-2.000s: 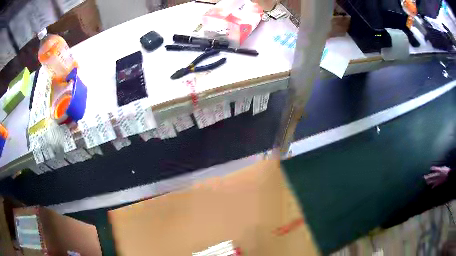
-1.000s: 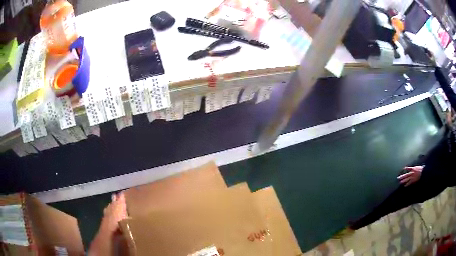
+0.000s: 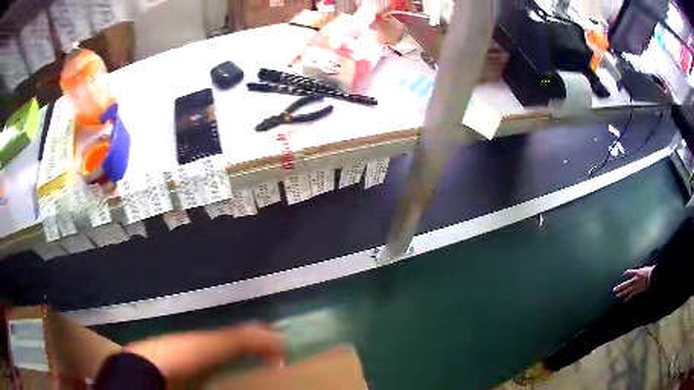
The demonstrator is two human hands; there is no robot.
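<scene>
My left hand (image 3: pixel 257 343), bare and blurred, reaches in from the lower left with a dark sleeve or band on the arm. It is just above a brown carton (image 3: pixel 308 373) cut off by the bottom edge. A pale blurred patch (image 3: pixel 308 329) lies beside my fingertips; I cannot tell what it is or whether I hold it. My right hand is not in view. Another brown carton (image 3: pixel 29 354) with a white label stands at the lower left.
A white shelf (image 3: pixel 266 38) holds a phone (image 3: pixel 198 126), pliers (image 3: pixel 293 114), black pens (image 3: pixel 312 87), a blue and orange tape dispenser (image 3: pixel 106 152) and an orange bottle (image 3: pixel 84 80). Label strips (image 3: pixel 144 196) hang from its edge. A metal post (image 3: pixel 437 145) rises. A person's hand (image 3: pixel 633 282) is at right.
My left hand has moved right from the carton's left side to above it. The carton now shows only a small part at the bottom edge, and more green surface shows. The view has shifted.
</scene>
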